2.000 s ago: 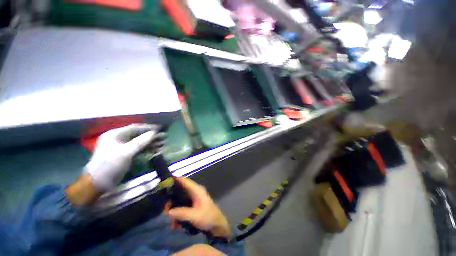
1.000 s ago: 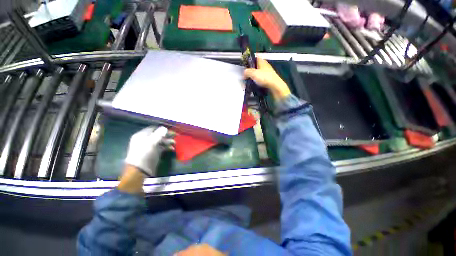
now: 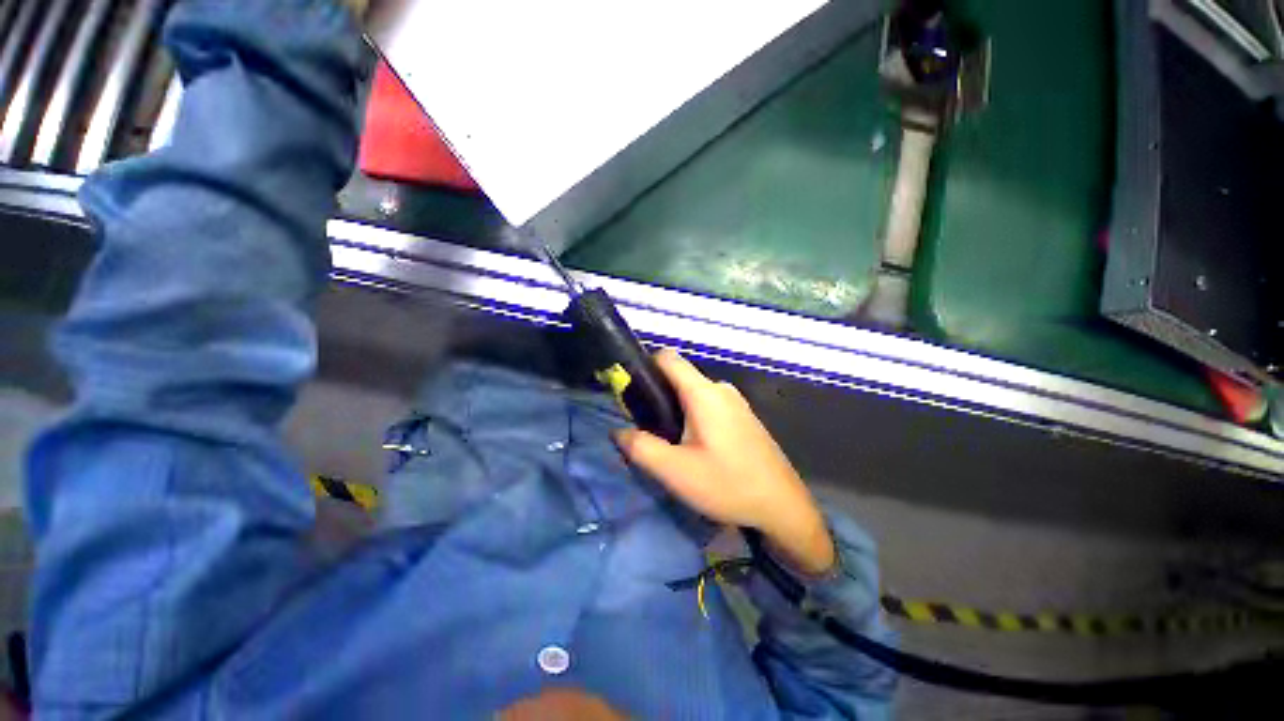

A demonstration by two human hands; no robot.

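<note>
The white chassis cover [image 3: 592, 71] lies at the top centre, turned so that one corner points towards me at the rail. My bare right hand [image 3: 739, 458] grips the black electric screwdriver [image 3: 630, 364]. Its thin bit points up and left, at or close to that near corner; whether it touches is unclear. The cable runs from the tool's rear to the lower right. My left arm reaches up along the left side, and my left hand is cut off by the top edge. A red pad [image 3: 408, 134] shows beside the chassis.
A green work board [image 3: 760, 233] lies under the chassis. The aluminium conveyor rail [image 3: 845, 366] crosses in front of me. Metal rollers [image 3: 92, 85] are at the upper left. Another open black chassis [image 3: 1211, 211] stands at the right. A roller gap with a metal bar [image 3: 908, 197] separates the boards.
The chassis is turned, with a corner towards me. My right hand has brought the screwdriver from the chassis's far right side to the near corner. My left hand has moved up out of view.
</note>
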